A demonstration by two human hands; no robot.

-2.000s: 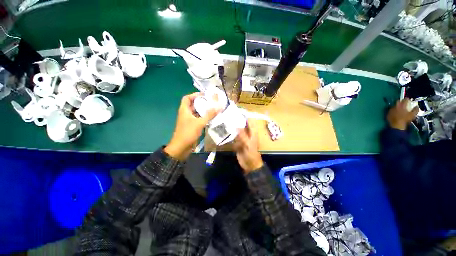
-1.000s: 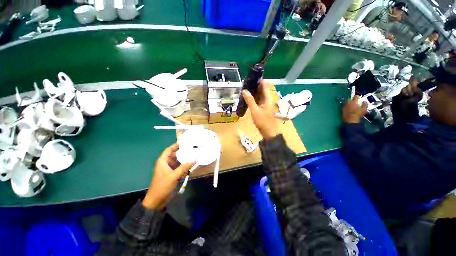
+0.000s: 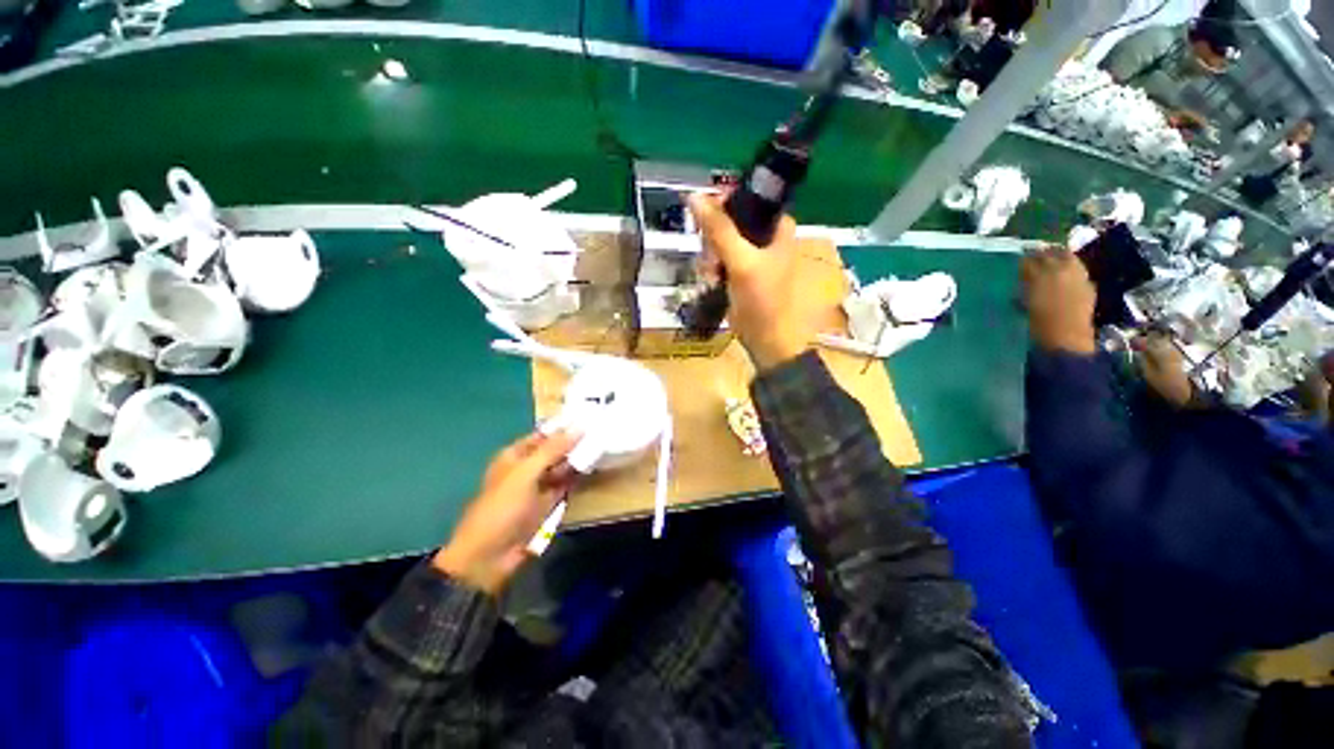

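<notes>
My left hand holds a round white unit by its lower left side, over the front of the tan mat. Thin white antenna strips stick out of the unit. My right hand is closed around the black power screwdriver, which hangs above the screw feeder. The driver's lower end is at the feeder's front and is blurred. A small white bottle with red marking lies on the mat, left of my right forearm.
White bracket housings are piled at left. White units stand behind my left hand and at the mat's right. A blue bin is below the bench edge. A person works at right. A metal post rises behind.
From two seconds ago, my right hand has left the unit and taken hold of the screwdriver. Since one second ago, the driver has moved over the feeder; my left hand still holds the unit.
</notes>
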